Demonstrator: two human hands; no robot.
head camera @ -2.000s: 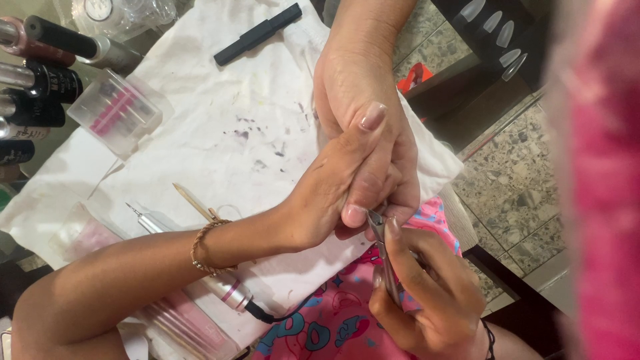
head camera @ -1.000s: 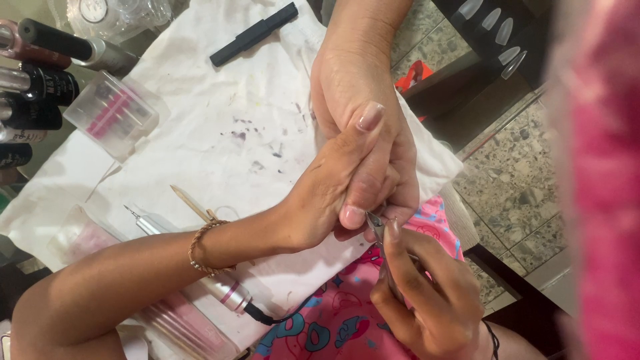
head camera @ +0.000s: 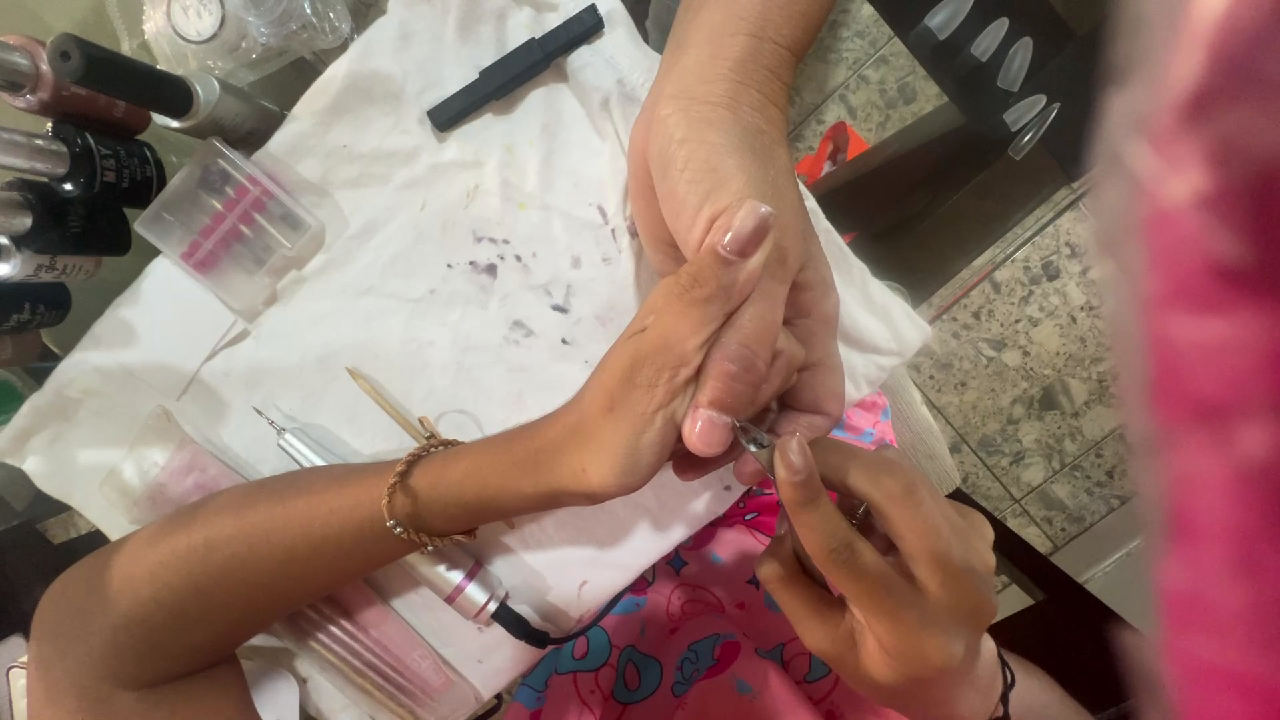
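My left hand (head camera: 640, 390), with a braided bracelet at the wrist, is closed around fingers of another person's hand (head camera: 740, 170), which reaches in from the top. My left thumb lies across that hand, its nail glossy pink-beige. In my right hand (head camera: 880, 560) are metal cuticle nippers (head camera: 758, 442), largely hidden by my fingers. Their tip is at the side of the other person's fingertip, beside the nail (head camera: 711, 430). Whether the jaws are parted, I cannot tell. Below both hands is a pink printed fabric (head camera: 640, 650).
A stained white cloth (head camera: 400, 250) carries a black bar-shaped object (head camera: 515, 67), a clear plastic box (head camera: 232, 228), a wooden stick (head camera: 385, 402) and a corded electric nail drill (head camera: 455, 585). Several polish bottles (head camera: 110, 168) stand left. Clear nail tips (head camera: 1015, 64) lie upper right.
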